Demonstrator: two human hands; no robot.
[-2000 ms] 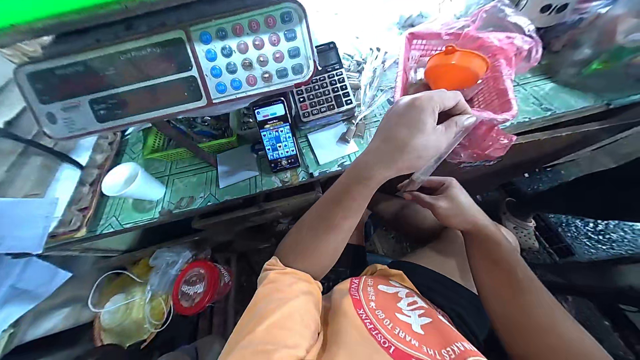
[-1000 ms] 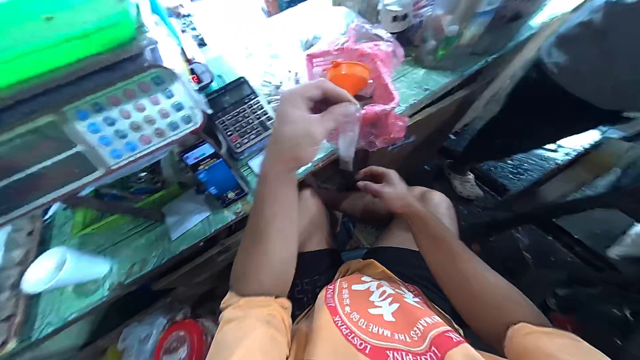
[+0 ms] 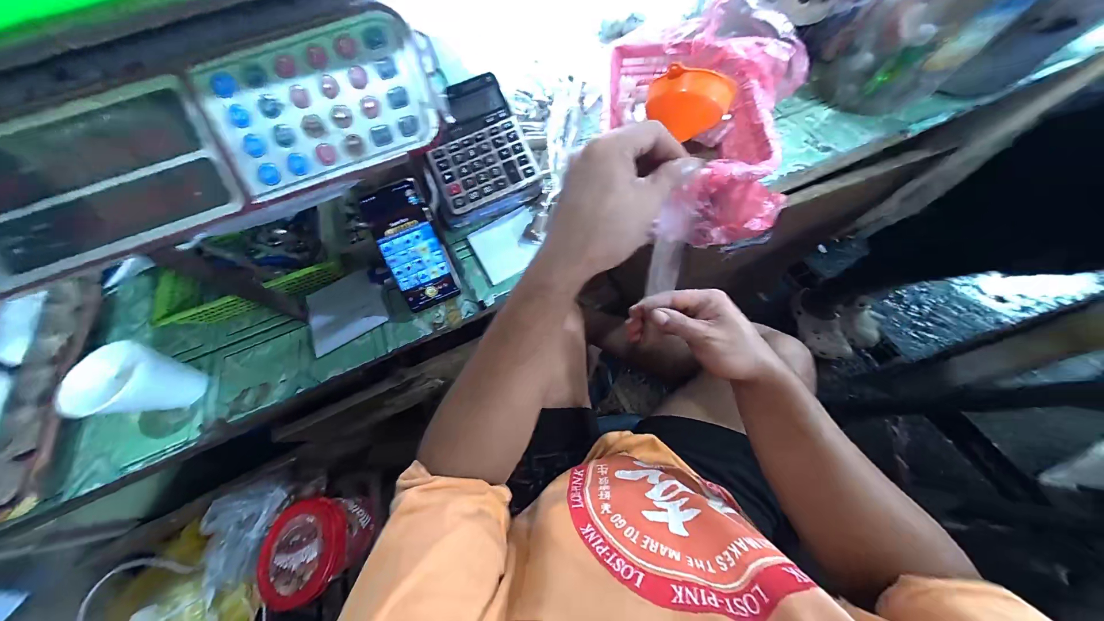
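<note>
A narrow strip of clear plastic [image 3: 664, 259], perhaps a thin bag, stretches between my two hands. My left hand [image 3: 617, 194], the higher of the two, pinches its upper end in front of a pink plastic basket [image 3: 625, 82]. Lower down, over my lap, my right hand [image 3: 711, 332] has thumb and fingers closed at the strip's lower end. Behind my left hand an orange funnel [image 3: 690, 99] rests in the basket, which is lined with pink plastic film [image 3: 737, 203]. The strip is blurred near my left fingers, so whether it holds anything is unclear.
On the green-topped table stand a digital scale [image 3: 315, 95], a calculator [image 3: 483, 159], a lit smartphone [image 3: 410, 250], paper pieces [image 3: 345, 310] and a white cup [image 3: 129, 379]. A green basket [image 3: 302, 280] lies under the scale. Below the table is a red-lidded jar [image 3: 302, 552].
The strip slanted between my hands two seconds ago; now it runs nearly upright. My right hand, a little apart from it one second ago, now meets its lower end. The view has shifted.
</note>
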